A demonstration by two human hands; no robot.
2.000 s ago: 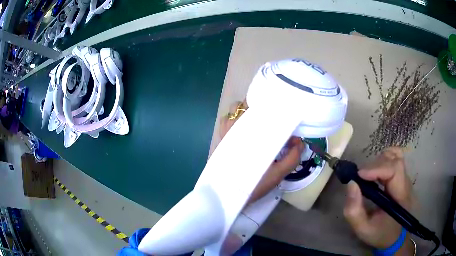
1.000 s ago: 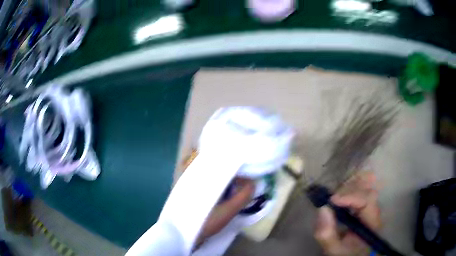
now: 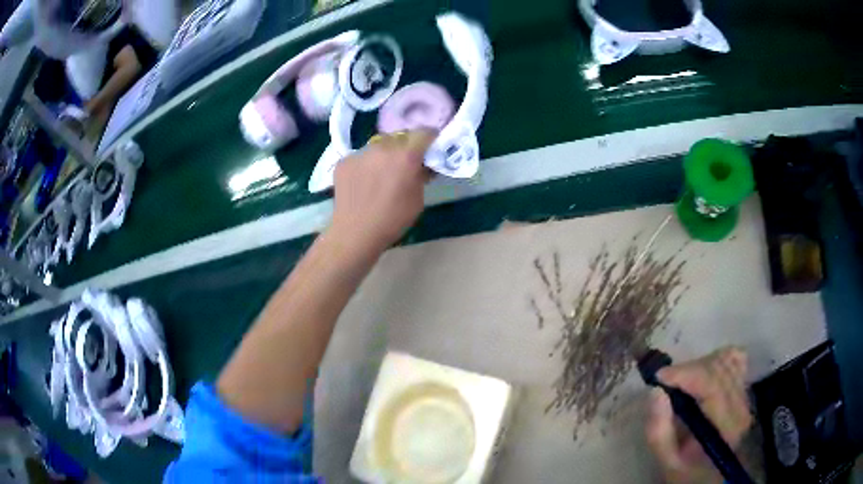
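My left hand (image 3: 383,189) is stretched forward over the pale rail, gripping the band of a white cat-ear headphone (image 3: 457,156) on the green conveyor. One cup shows its open inside, the other has a pink pad. My right hand (image 3: 705,411) holds the black soldering iron (image 3: 689,408) like a pen at lower right; its metal tip is hard to make out against the heap. The cream holding fixture (image 3: 426,430) lies on the beige mat with nothing in its round recess.
Thin brownish strands (image 3: 615,331) lie heaped on the mat, with a green solder spool (image 3: 714,189) behind. Black box-like items (image 3: 795,255) stand at right. Nested headphones (image 3: 114,369) lie at left; a pink-white headphone (image 3: 293,95) and another white one (image 3: 653,38) are beyond the pale rail (image 3: 558,156).
The headphone over the fixture has left it, and my left hand has moved forward to a headphone beyond the rail. My right hand still holds the iron, away from the fixture. The view has shifted.
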